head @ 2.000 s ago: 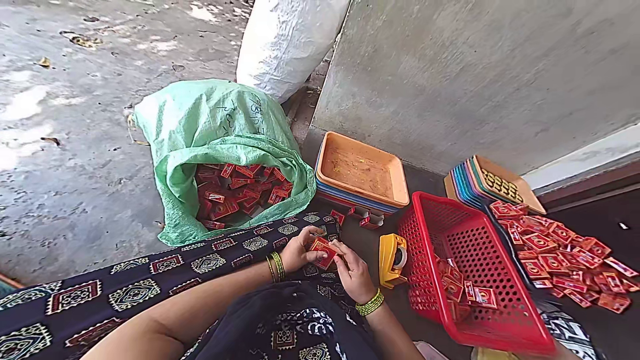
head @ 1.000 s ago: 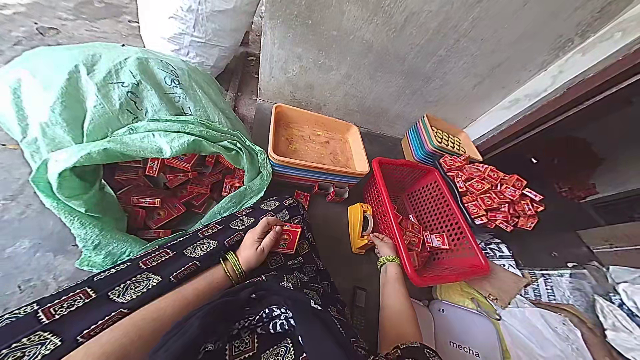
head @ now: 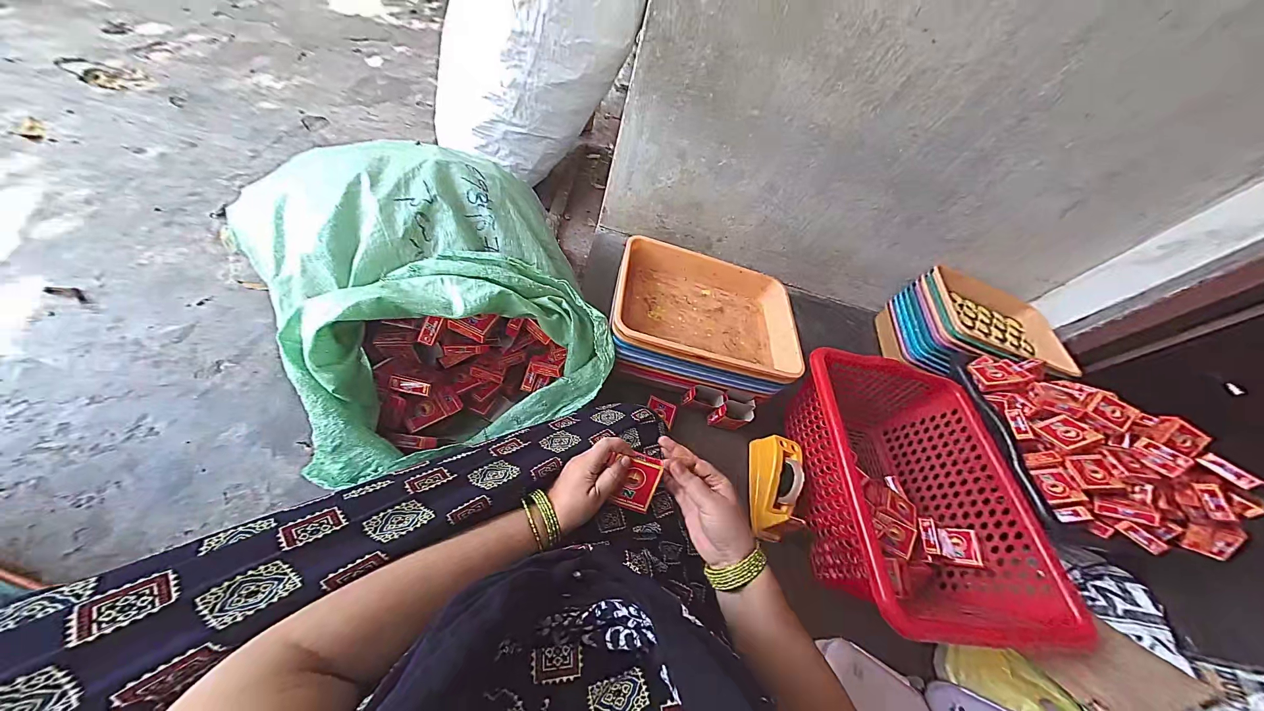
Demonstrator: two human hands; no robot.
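A small red cardboard box (head: 637, 482) is pinched in my left hand (head: 591, 482), above the patterned cloth over my lap. Beside it, my right hand (head: 709, 504) has its fingers at the box's right edge; whether they grip it or something small is unclear. To the right stands a yellow tape dispenser (head: 770, 482), touched by neither hand. The red perforated plastic basket (head: 1027, 494) holds several red boxes (head: 899, 523). At the left, a green woven sack (head: 395, 217) lies with its mouth spread, full of similar boxes (head: 464, 370).
Stacked plastic trays (head: 706, 311) stand behind my hands, with a few small boxes (head: 731, 413) in front. A second tray stack (head: 973, 321) holds small round items. Red boxes lie piled (head: 1126, 464) at the right. A white sack (head: 538, 79) leans near the concrete wall (head: 889, 128).
My right hand has left the yellow tape dispenser and come over beside the left hand. The left hand still holds a red box. The view has turned left since a second ago.
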